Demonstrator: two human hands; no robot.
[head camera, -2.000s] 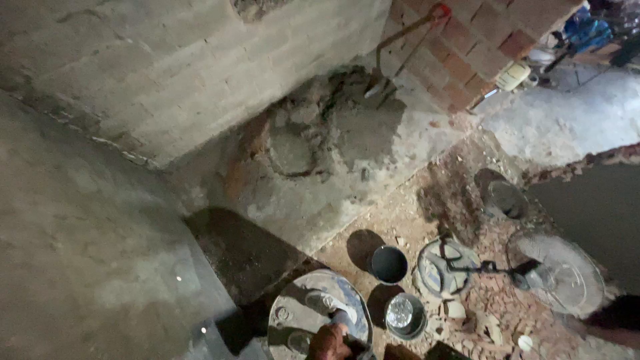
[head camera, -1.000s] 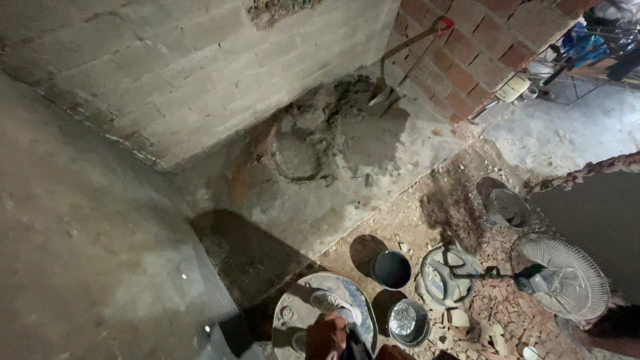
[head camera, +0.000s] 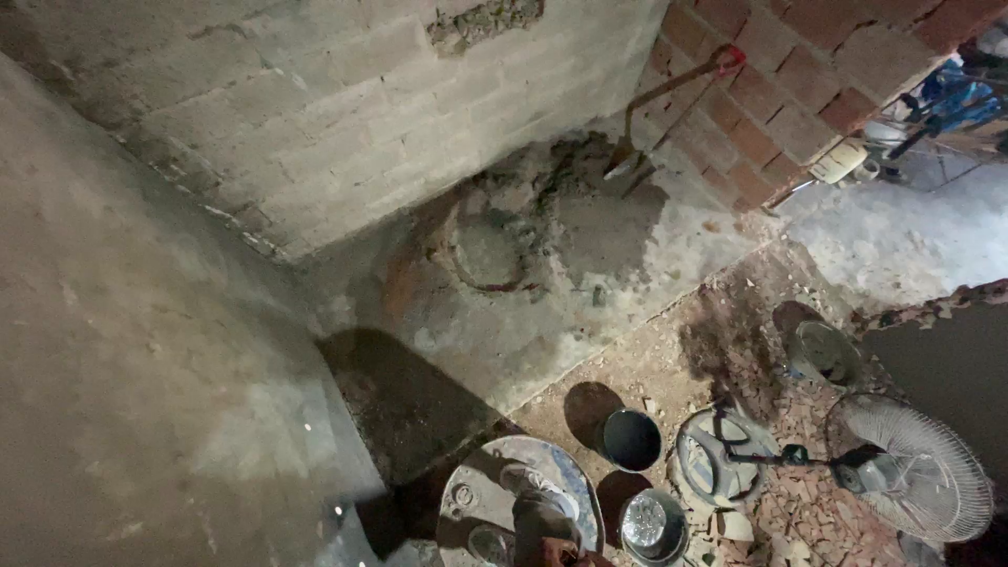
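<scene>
At the bottom edge, a small part of what looks like my right hand (head camera: 563, 551) shows in front of a dark trouser leg. Its fingers are too dim and cut off to tell what they hold. Below it, a light shoe (head camera: 551, 492) stands on the round, mortar-stained top of a drum (head camera: 579, 457). My left hand is out of view. Close on the right are a black bucket (head camera: 632, 439) and a second bucket (head camera: 673, 543) with a shiny surface inside.
A pedestal fan (head camera: 929, 472) stands on broken rubble (head camera: 795, 504), near another bucket (head camera: 827, 354). Wet mortar (head camera: 598, 228) lies on the concrete floor beside the block wall (head camera: 378, 118). A shovel (head camera: 622, 161) with a red handle end leans by the brick wall (head camera: 740, 134).
The hand at the bottom edge shows less than it did two seconds ago. The fan head, partly cut through by blur earlier, shows more clearly. The buckets and shovel have not moved.
</scene>
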